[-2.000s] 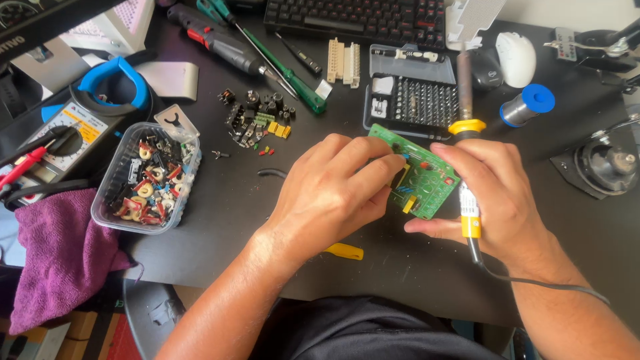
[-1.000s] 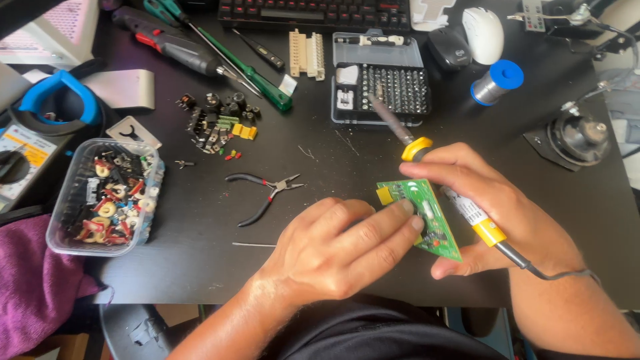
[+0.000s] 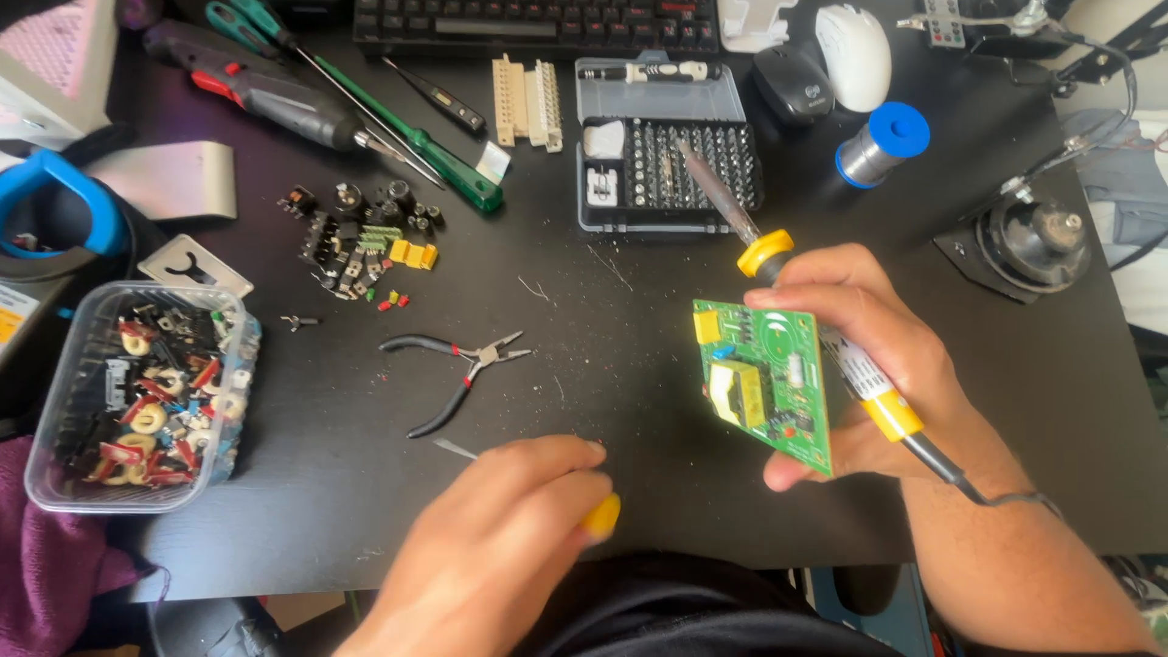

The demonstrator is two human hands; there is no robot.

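Observation:
My right hand (image 3: 876, 365) holds a green circuit board (image 3: 776, 374) upright at a tilt by its edge, together with a soldering iron (image 3: 876, 388). The iron's metal tip points up and left, over the bit set. A yellow-cased transformer (image 3: 741, 392) sits on the board's face. My left hand (image 3: 511, 520) is closed around a tool with a yellow handle (image 3: 602, 518); a thin metal blade shows at the hand's far side. Small pliers (image 3: 479, 360) with dark grips lie spread on the desk, above my left hand.
A clear plastic tub (image 3: 137, 493) of salvaged components stands at left. Loose parts (image 3: 356, 237) lie beyond the pliers. A boxed bit set (image 3: 671, 173), solder spool (image 3: 881, 146), green screwdriver (image 3: 456, 173), rotary tool (image 3: 265, 87) and soldering stand (image 3: 1031, 237) surround the work area.
My left hand has left the circuit board, moved down and left, and taken hold of the yellow-handled tool. My right hand still holds the board and the iron.

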